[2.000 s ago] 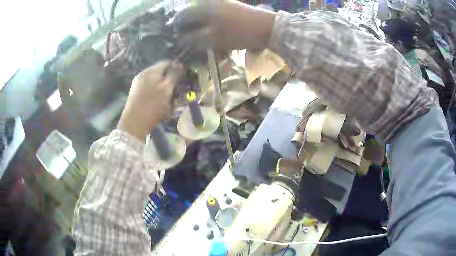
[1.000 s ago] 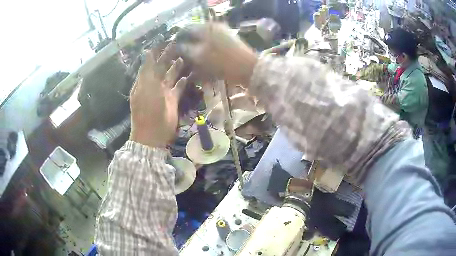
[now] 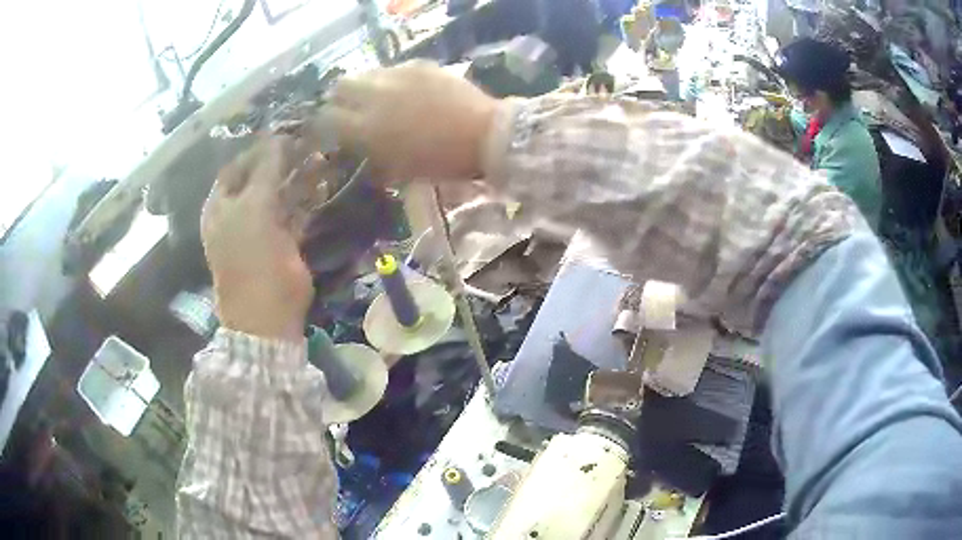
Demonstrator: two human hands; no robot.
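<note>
My left hand (image 3: 253,237) is raised at the upper left, above the thread stand discs, fingers bent towards a dark blurred area. My right hand (image 3: 414,121) is raised just right of it, blurred, its fingertips close to the left fingers. What either hand holds cannot be made out. A dark thread cone with a yellow top (image 3: 398,292) stands upright on a pale round disc (image 3: 435,321). A second dark cone (image 3: 331,362) stands on another disc (image 3: 366,384), lower left, partly behind my left sleeve. The cream machine head (image 3: 564,489) lies below, at the bottom.
A thin stand pole (image 3: 461,290) rises beside the discs. A small yellow-topped cone (image 3: 455,483) stands on the white table (image 3: 414,517). Cut cloth pieces (image 3: 676,353) lie right of the machine. A person in green (image 3: 850,158) is at the upper right. A white basket (image 3: 114,385) is at left.
Both hands have moved left in the view and stay raised close together. My left fingers, spread a second ago, are now bent. The second cone shows more clearly.
</note>
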